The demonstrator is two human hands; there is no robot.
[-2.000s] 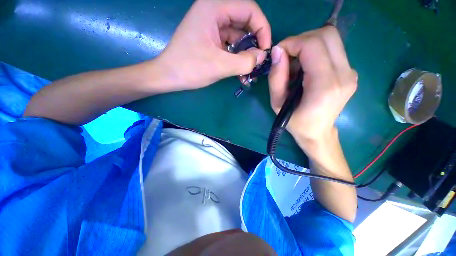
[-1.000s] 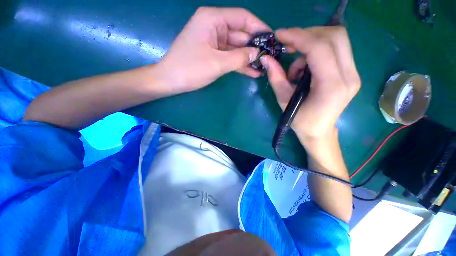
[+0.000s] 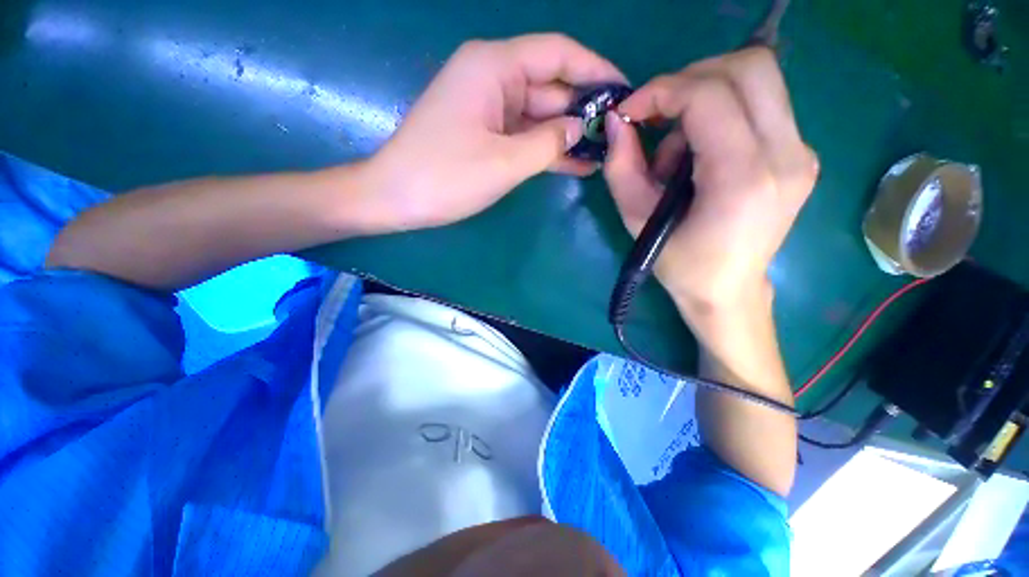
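A small round black assembly [image 3: 591,117] with silvery bits is held above the green bench. My left hand [image 3: 497,130] grips its left side between thumb and fingers. My right hand [image 3: 722,169] has its thumb and index fingertips on the assembly's right edge; what they pinch is too small to tell. The black soldering iron handle [image 3: 657,240] is tucked in my right hand, with its rear end and cord towards me. The iron's front part [image 3: 771,25] shows beyond my knuckles, pointing away to the upper right.
A pale tan roll [image 3: 923,214] stands on the green bench [image 3: 451,254] at the right. A black box [image 3: 953,349] with a red wire [image 3: 863,327] and the iron's cord lies below it. Another dark part [image 3: 984,32] lies at the far right. White sheets [image 3: 869,513] show beyond the bench edge.
The assembly has been turned and now shows its round face. The small dark piece that hung below it at first no longer shows. Both hands have stayed close together around it.
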